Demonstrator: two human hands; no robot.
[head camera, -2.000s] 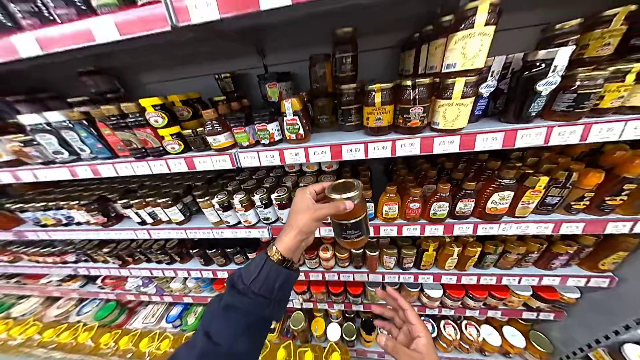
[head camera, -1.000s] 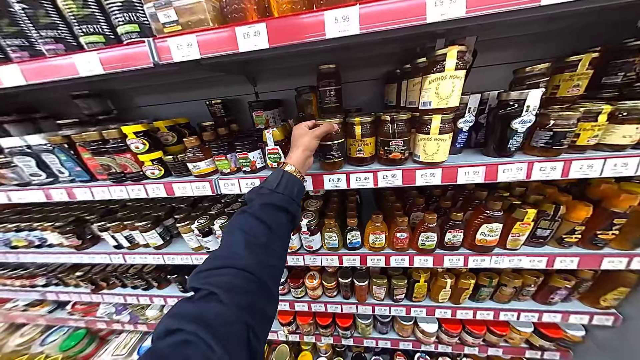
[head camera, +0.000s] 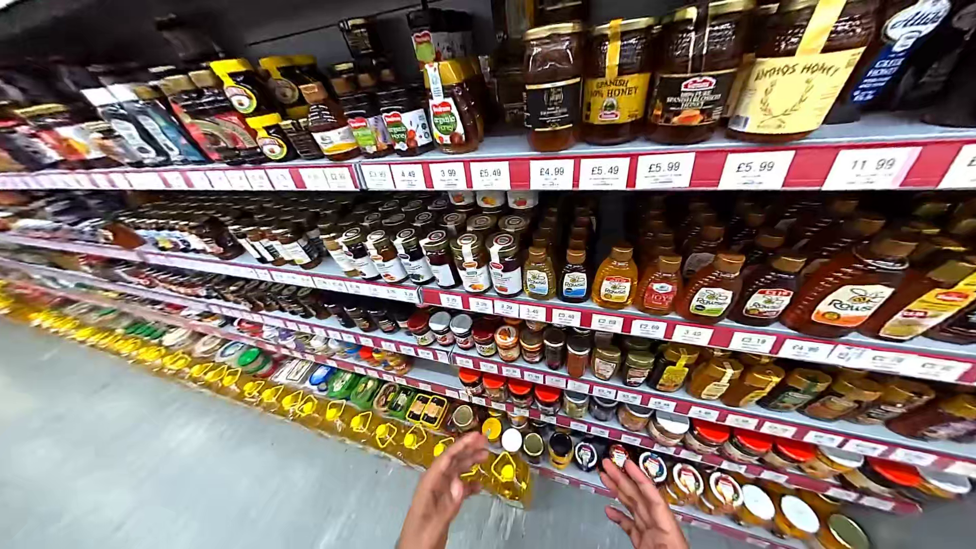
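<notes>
My left hand (head camera: 450, 484) is raised at the bottom centre, fingers apart and empty, in front of the lowest shelf rows. To its right my right hand (head camera: 640, 503) also holds nothing, its fingers spread. The two hands do not touch each other or the goods. On the upper shelf a glass honey jar with a black label (head camera: 552, 103) stands upright at the front. Beside it are a honey jar with a yellow label (head camera: 616, 97), a honey jar with a dark label (head camera: 694, 95) and a large honey jar with a cream label (head camera: 797, 88).
Squeeze bottles of honey (head camera: 709, 293) line the shelf below. Small jam jars (head camera: 469, 263) stand left of them. Lower shelves hold more jars with red lids (head camera: 709, 435). Large bottles of yellow oil (head camera: 507, 476) stand on the grey floor (head camera: 191, 450). A red-edged price rail (head camera: 518, 171) fronts the upper shelf.
The arm that reached to a jar on the upper shelf one second ago has drawn back. Both hands now show low and empty. The view has swung toward the floor at left.
</notes>
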